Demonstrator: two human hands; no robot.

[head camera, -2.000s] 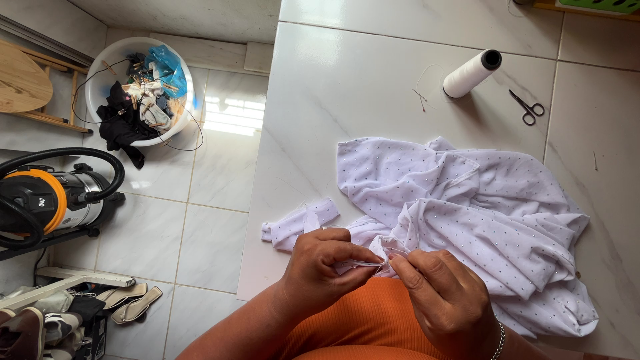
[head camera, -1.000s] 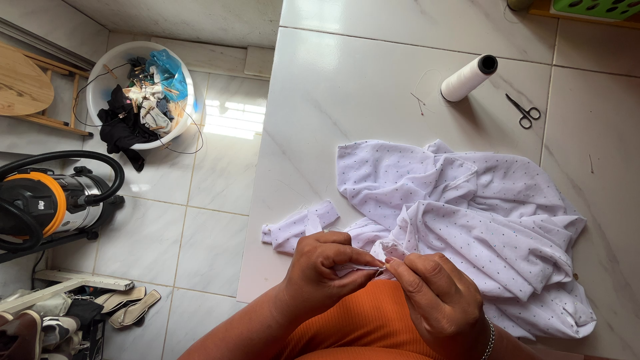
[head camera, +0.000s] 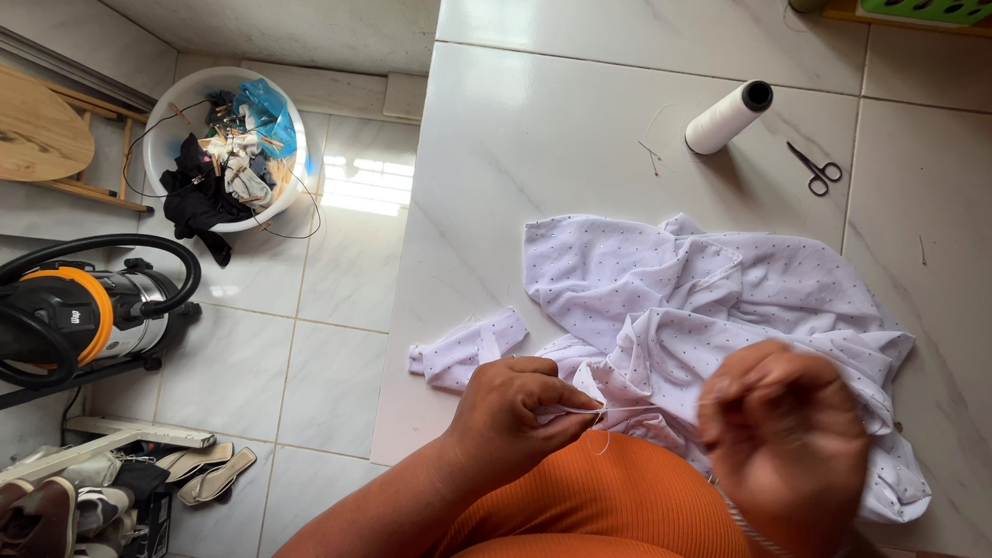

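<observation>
My left hand (head camera: 515,422) pinches an edge of the white dotted fabric (head camera: 697,279) between thumb and fingers, close to my orange ribbed top. A white thread (head camera: 632,408) runs from that edge toward my right hand (head camera: 783,434), which is raised over the cloth and blurred, its fingertips closed together; a needle cannot be made out. Left of the main cloth lies a narrow strip of the same fabric (head camera: 473,345). Behind the cloth a spool of white thread (head camera: 725,120) stands on the tiled surface, with small scissors (head camera: 814,169) lying to its right.
Thin pins or needles (head camera: 651,157) with thread lie left of the spool; another (head camera: 922,250) is at the right. A green basket (head camera: 930,9) sits at the top right. On the lower floor are a tub of clothes and pegs (head camera: 159,174), a vacuum cleaner (head camera: 85,318) and shoes (head camera: 217,477).
My right hand has moved right, away from my left hand, and a length of thread now stretches between them. My left hand keeps its pinch on the fabric.
</observation>
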